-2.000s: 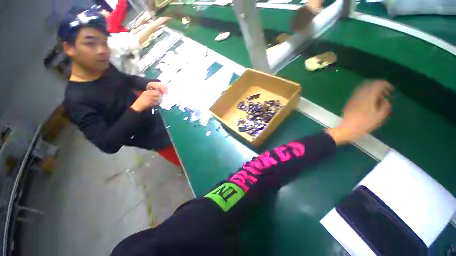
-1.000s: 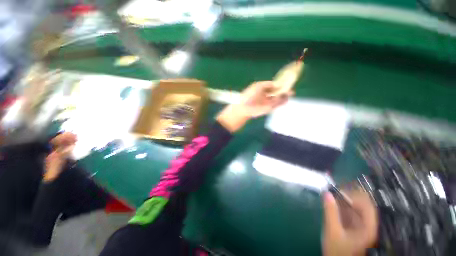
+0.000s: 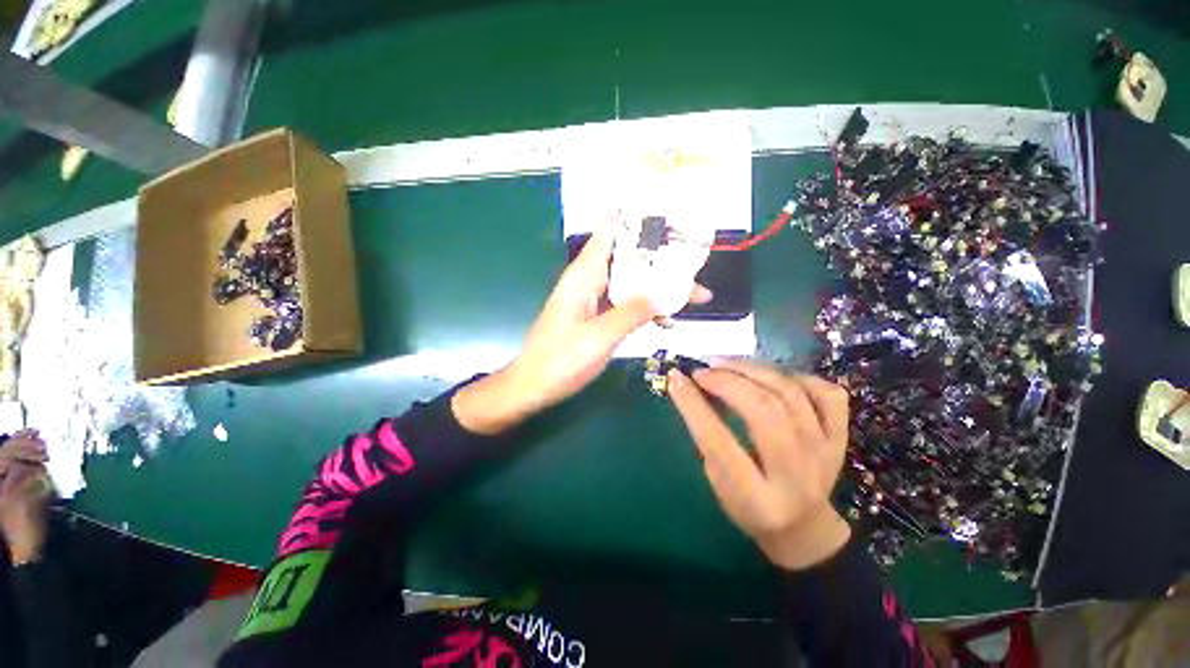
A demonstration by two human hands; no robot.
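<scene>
My left hand (image 3: 561, 342) holds a cream-white housing (image 3: 656, 270) over the white pad (image 3: 659, 163) with its black strip (image 3: 728, 283). A small dark square component (image 3: 654, 232) shows inside the housing. A red lead wire (image 3: 757, 239) runs out to the right and ends in a small pale plug. My right hand (image 3: 770, 450) pinches a small dark electronic module (image 3: 663, 372) between thumb and fingers, just below the housing and apart from it. A large loose heap of similar modules (image 3: 959, 326) lies at the right.
An open cardboard box (image 3: 329, 255) with a small pile of dark parts stands at left. A black mat (image 3: 1116, 326) with housings lies at far right. The green conveyor (image 3: 653, 59) runs beyond the pale edge. Another person's hands (image 3: 20, 489) show at far left.
The view has swung right and down. My left hand has brought the housing from the conveyor side to over the pad. My right hand has moved close to it, with a module in its fingers.
</scene>
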